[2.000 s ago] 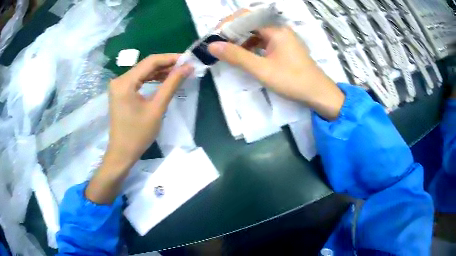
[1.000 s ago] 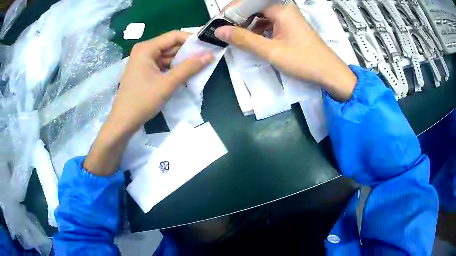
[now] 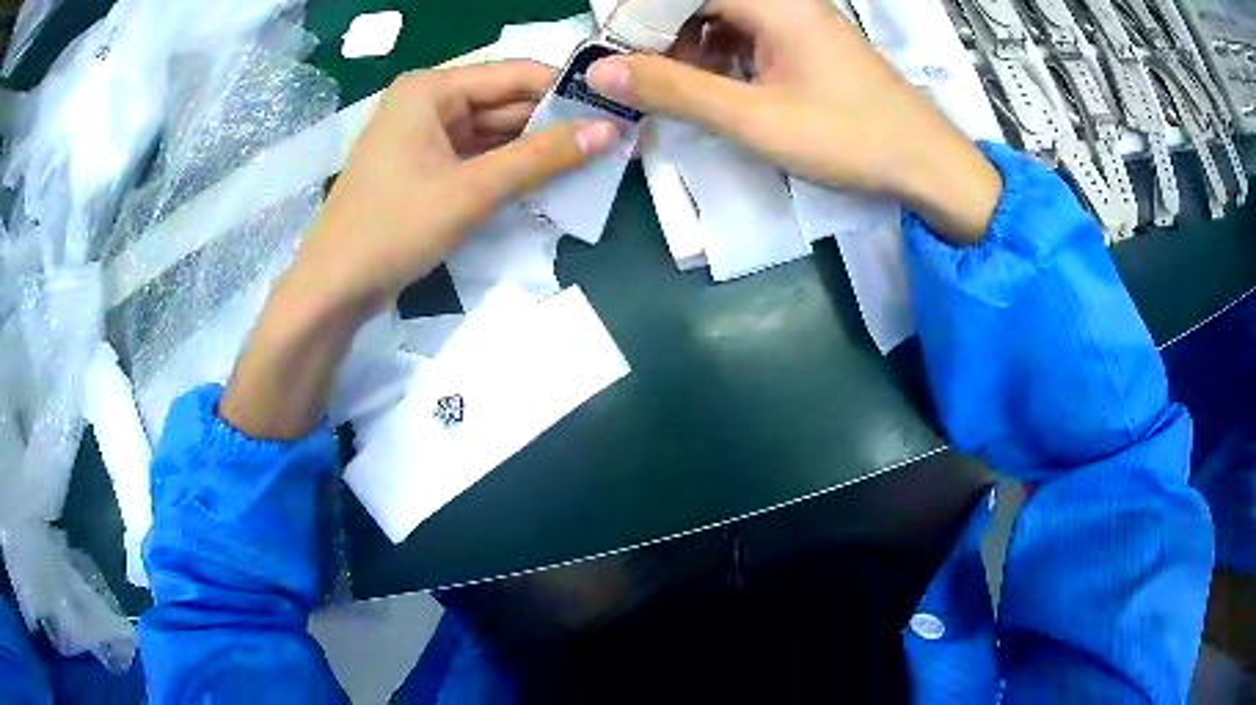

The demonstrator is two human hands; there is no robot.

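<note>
My right hand (image 3: pixel 813 103) grips a smartwatch (image 3: pixel 598 79) at the top centre, its thumb on the dark face. The watch's pale strap (image 3: pixel 650 19) runs up under the right fingers, partly hidden and cut by the frame's top edge. My left hand (image 3: pixel 441 186) pinches a thin white protective sleeve (image 3: pixel 592 179) between thumb and fingers, against the lower-left side of the watch. A stack of white printed sleeves (image 3: pixel 503 413) with a small dark mark lies on the bench below my left hand.
Clear bubble wrap (image 3: pixel 207 179) is heaped at the left. More white sleeves (image 3: pixel 751 221) lie under my right hand. Watches with pale straps (image 3: pixel 1088 110) sit in rows at the upper right. A small white tab (image 3: pixel 372 35) lies on the green bench (image 3: pixel 716 400).
The bench things and watch have shifted upward in view. The thin white sleeve has come up around the watch, and its face now shows pale edges. Both hands keep their holds.
</note>
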